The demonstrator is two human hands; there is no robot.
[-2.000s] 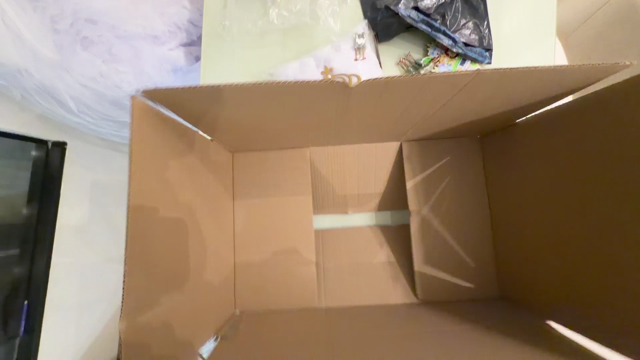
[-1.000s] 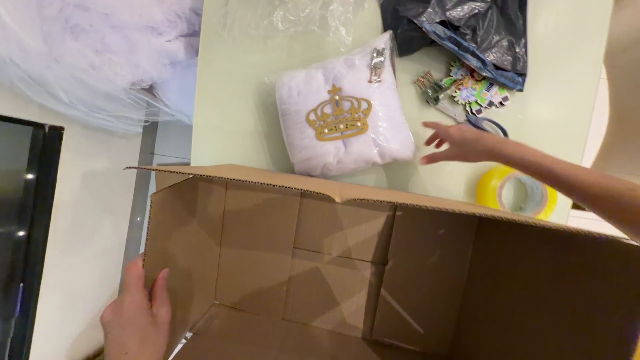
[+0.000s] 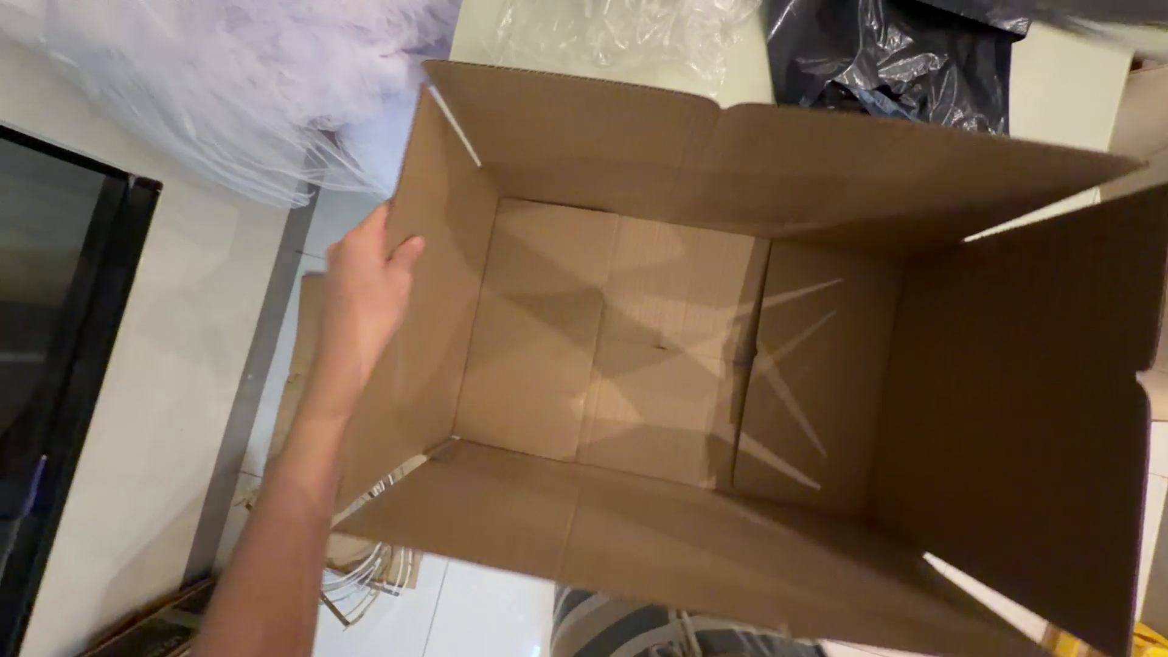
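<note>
A large cardboard box (image 3: 675, 338) fills the middle of the view, its top open and its bottom flaps folded together with only a thin seam between them. Slits of light show at its corners. My left hand (image 3: 372, 260) grips the upper edge of the box's left side, thumb on the inner face and fingers outside. My right hand is out of view. Nothing lies inside the box.
Behind the box, a pale green table (image 3: 1063, 87) bears clear plastic wrap (image 3: 630, 36) and a black plastic bag (image 3: 894, 64). White tulle (image 3: 246, 82) spreads at upper left. A black-framed glass panel (image 3: 55, 338) stands left. White wire-like strands (image 3: 370, 575) lie on the floor.
The box, tilted one second ago, now faces me with its inside in full view and hides the crown cushion. The gap seen earlier between its bottom flaps has closed. My right hand has left the view.
</note>
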